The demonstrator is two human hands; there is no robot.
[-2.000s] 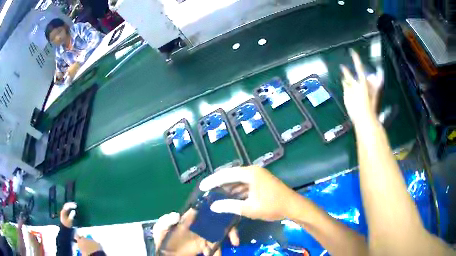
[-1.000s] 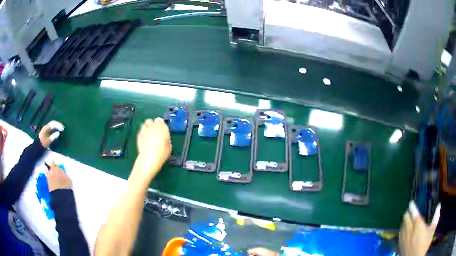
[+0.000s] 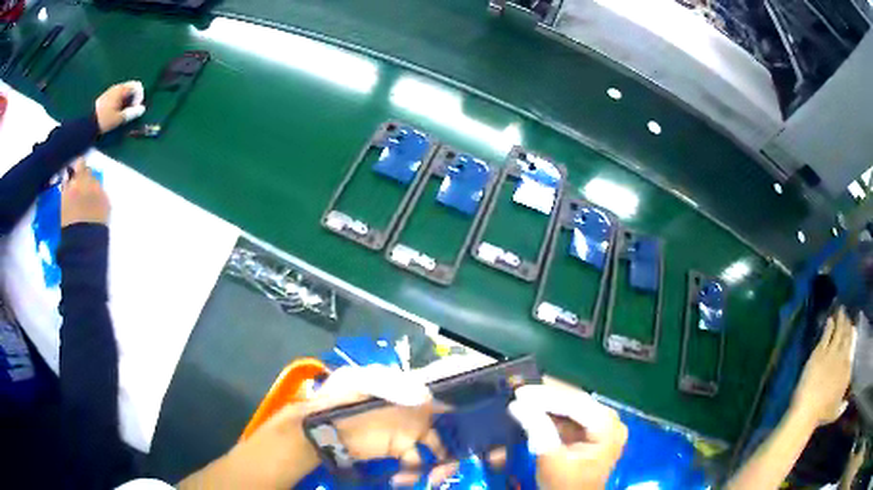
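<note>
My left hand (image 3: 369, 407), white caps on its fingertips, holds a dark phone middle frame (image 3: 330, 450) tilted above the bench ledge. My right hand (image 3: 574, 426), also with white caps, pinches at the frame's camera end, beside a dark blue film (image 3: 469, 426); whether the fingertips grip film or frame edge is unclear. Some fingers are hidden behind the frame. Several more frames (image 3: 440, 268) lie slantwise in a row on the green belt, each with a blue film flap (image 3: 466, 182) at its far end.
An orange curved object (image 3: 279, 388) and crinkled blue film (image 3: 660, 459) lie close by. A clear tangle (image 3: 287, 282) sits on the grey ledge (image 3: 206, 383). At left, a neighbour's hand (image 3: 117, 107) is at a dark frame (image 3: 177, 86). Another person's hand (image 3: 825, 368) is at right.
My left hand has drawn back from the belt and now holds a frame with my right. The view has shifted. The dark frame at left is now beside the neighbour's hand.
</note>
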